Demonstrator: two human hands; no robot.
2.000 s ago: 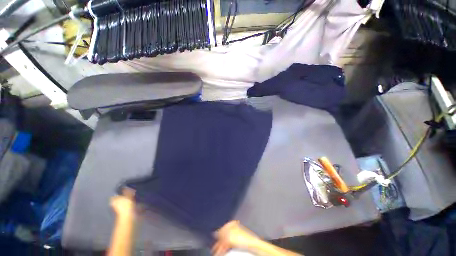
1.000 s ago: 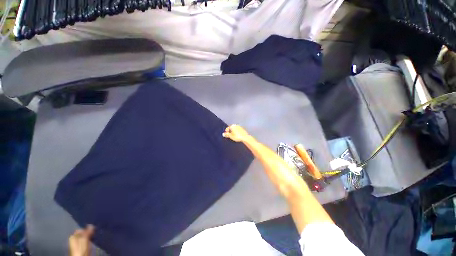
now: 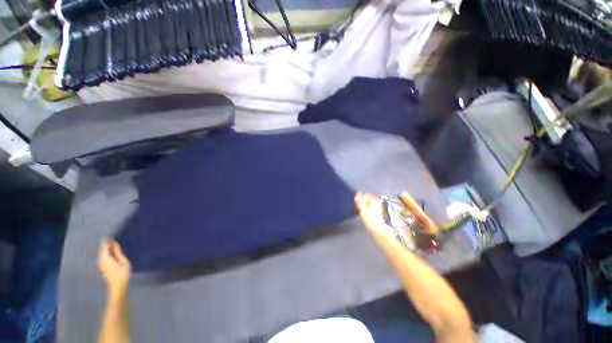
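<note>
A navy garment (image 3: pixel 235 194) lies spread flat and wide on the grey padded table (image 3: pixel 221 308), its near edge a little back from the table's front. My left hand (image 3: pixel 115 260) holds its near left corner. My right hand (image 3: pixel 366 206) holds its right corner, just left of the steam iron. The steam iron (image 3: pixel 411 221), with an orange handle and a small red light, rests at the table's right side, partly behind my right hand and forearm.
A long grey padded board (image 3: pixel 134 127) stands at the far left. A crumpled navy heap (image 3: pixel 369 104) lies at the far edge. Black hangers (image 3: pixel 154 40) hang behind, over a pale cloth (image 3: pixel 268 87). A yellow and black hose (image 3: pixel 515 167) rises at right. Dark garments (image 3: pixel 537 288) hang at lower right.
The navy garment has turned from lengthwise through a slant to lying across the table. My right hand has moved right, towards the iron, and my left hand moved up with its corner.
</note>
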